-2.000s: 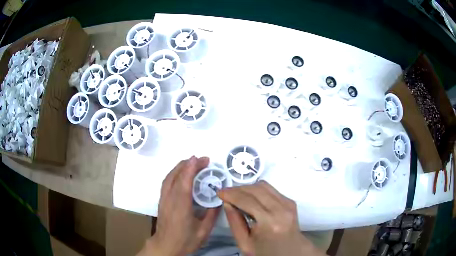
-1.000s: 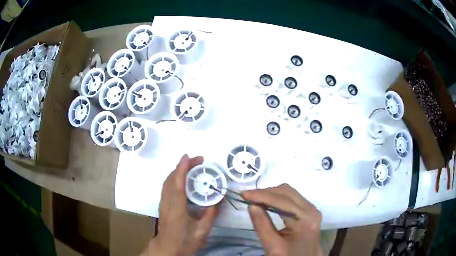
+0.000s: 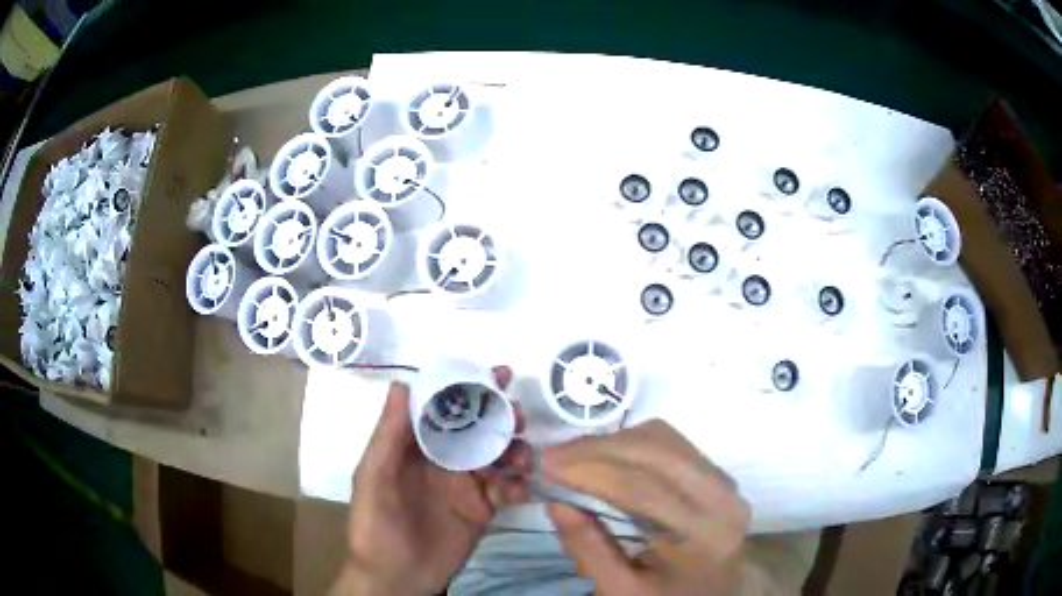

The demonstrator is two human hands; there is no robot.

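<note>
My left hand (image 3: 408,501) holds a white motor housing (image 3: 464,437) at the bench's near edge. Its open end faces the camera, and a round metallic part shows inside. My right hand (image 3: 652,501) holds grey tweezers (image 3: 600,506), blurred, just right of the housing; my fingers hide the tips, so I cannot tell if they touch it. A second housing (image 3: 589,382) stands spoked end up on the white sheet, just beyond my right hand.
Several spoked housings (image 3: 354,240) stand at the left beside a box of white parts (image 3: 87,250). Small dark-centred white parts (image 3: 702,257) sit right of centre. Three housings (image 3: 913,392) stand near a box (image 3: 996,250) of tiny fasteners. Metal cylinders (image 3: 967,541) lie lower right.
The held housing has turned from spoked end to open end facing the camera. The tweezers have come away from its spoked end. The whole view has shifted slightly.
</note>
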